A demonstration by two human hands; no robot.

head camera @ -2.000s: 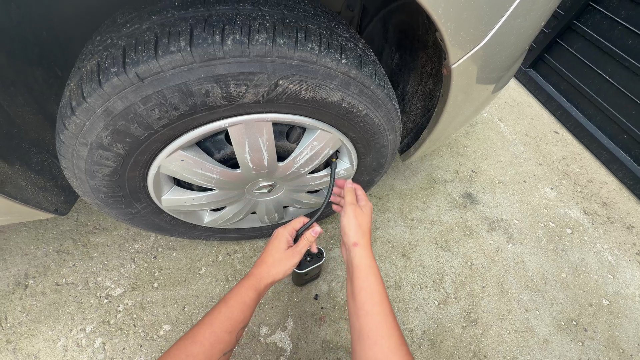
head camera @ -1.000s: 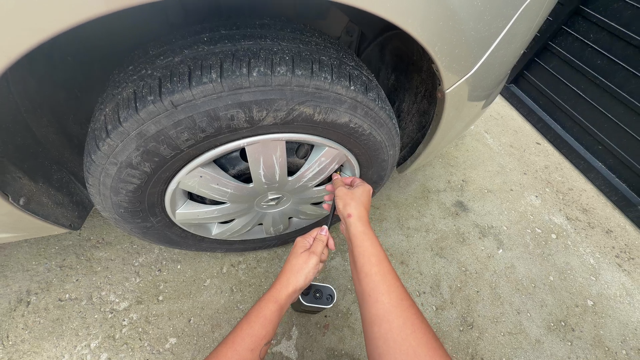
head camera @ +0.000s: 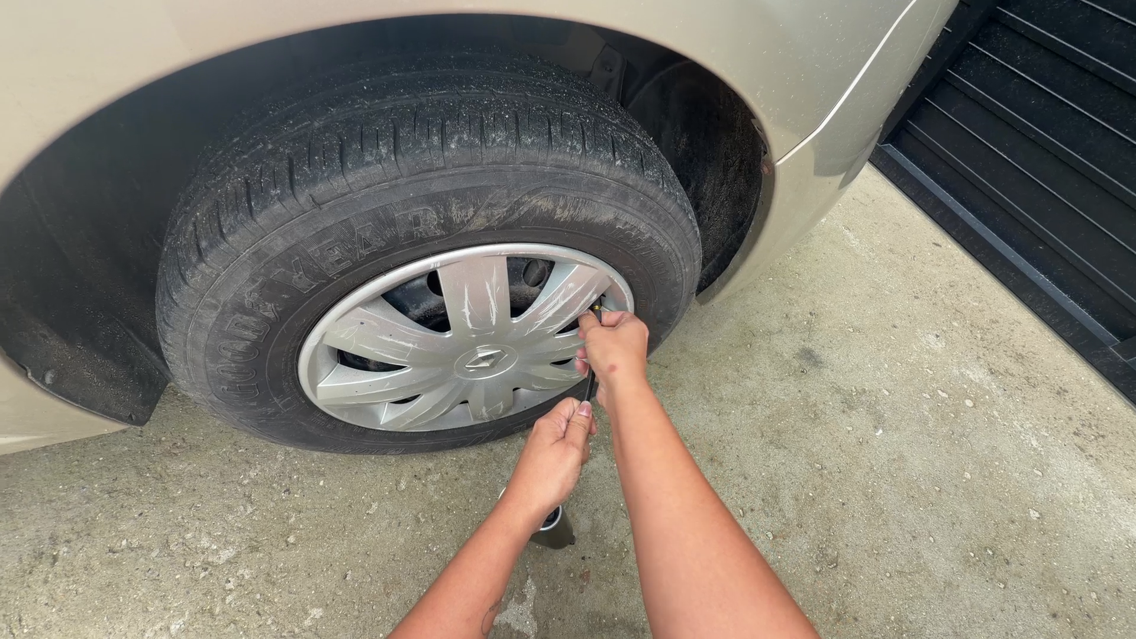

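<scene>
My right hand (head camera: 614, 348) grips the upper end of a black air hose (head camera: 590, 385) at the valve area, near the right rim of the silver hubcap (head camera: 484, 362). A small brass-coloured fitting shows just above its fingertips. Lower and to the left, my left hand (head camera: 557, 448) pinches the same hose between thumb and fingers. The Goodyear tire (head camera: 550, 209) surrounds the scratched hubcap. Partly hidden behind my left forearm, a small dark portable air pump (head camera: 556, 531) is at the hose's lower side; where the hose joins it is hidden.
Above the tire curves the beige car fender (head camera: 799, 62). A dark wheel-arch liner (head camera: 67, 311) lies to the left. Rough concrete ground (head camera: 887, 426) extends below and right, up to a black slatted metal gate (head camera: 1038, 151) at the upper right.
My right hand, loosely open beside the hose two seconds ago, has moved up to the hose end and closed on it. The pump, plainly visible before, is now mostly behind my left forearm.
</scene>
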